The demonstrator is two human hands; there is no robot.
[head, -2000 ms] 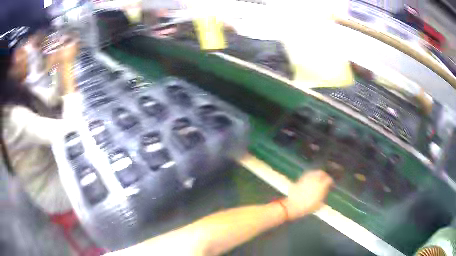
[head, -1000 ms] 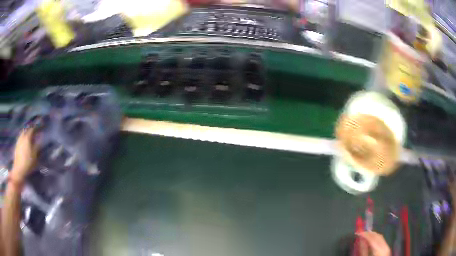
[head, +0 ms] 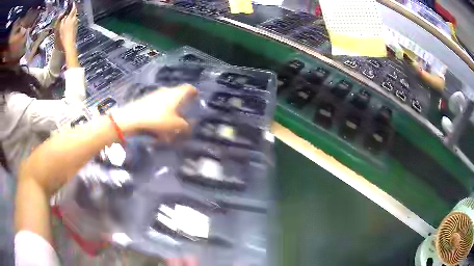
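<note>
A clear blister tray (head: 271,98) with black phones lying in pockets fills the middle, tilted and blurred. Pale labels show on some phones. My left hand (head: 165,111), with a red band at the wrist, reaches from the left over the tray's far left part. Its fingers are bent down among the pockets; whether they grip the tray or a phone is hidden. A blurred pinkish patch at the bottom edge, at the tray's near side, may be fingertips of my right hand (head: 183,262); its grip cannot be seen.
Another tray of phones (head: 325,115) lies on the green belt (head: 410,179), which has a pale edge strip (head: 332,169). A pale green fan (head: 455,236) stands at the lower right. A person in a pale top (head: 34,111) sits at the left beside more trays. Yellow-edged sheets hang at the back.
The view has swung back left to the tray at the left. My left hand is now over that tray's far part. My right hand and the red tools seen at lower right are gone from there.
</note>
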